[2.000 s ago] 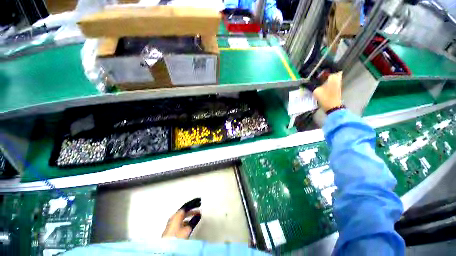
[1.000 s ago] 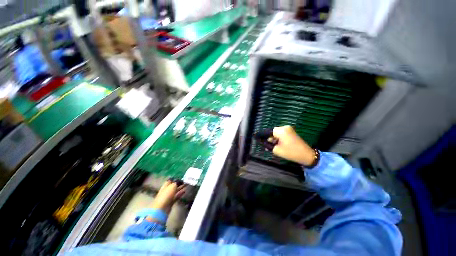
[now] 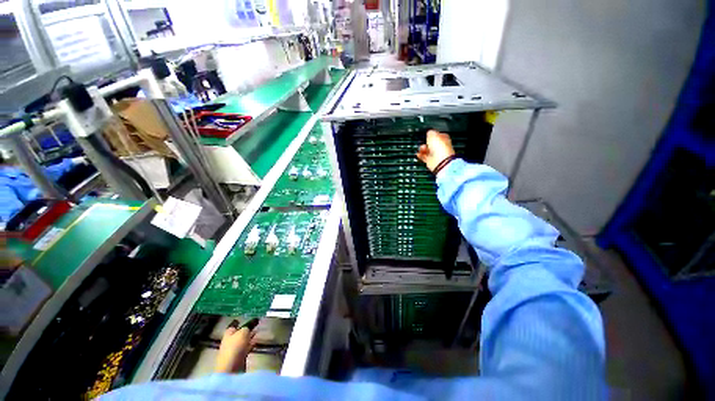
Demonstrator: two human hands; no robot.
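The tall grey PCB magazine rack [image 3: 439, 94] stands at centre right with many green boards [image 3: 400, 196] stacked in its slots. My right hand [image 3: 436, 150] reaches to the upper slots at the rack's front; its fingertips are against the dark upper area, and whether they grip a board cannot be told. My left hand [image 3: 237, 345] is at the near edge of a green printed circuit board [image 3: 263, 270] on the conveyor, with black finger cots on its fingertips. Its fingers look bent and hold nothing that I can make out.
A pale conveyor rail [image 3: 312, 321] runs between the line and the rack. The component bin tray [image 3: 94, 313] is at lower left, with yellow components [image 3: 106, 374] in it. A red bin [image 3: 219, 124] stands on the green shelf. A blue frame [image 3: 658, 180] is at far right.
The view has turned right from the bins to the rack. My right hand has moved up along the rack's front since a second ago. My left hand stays by the board's near edge.
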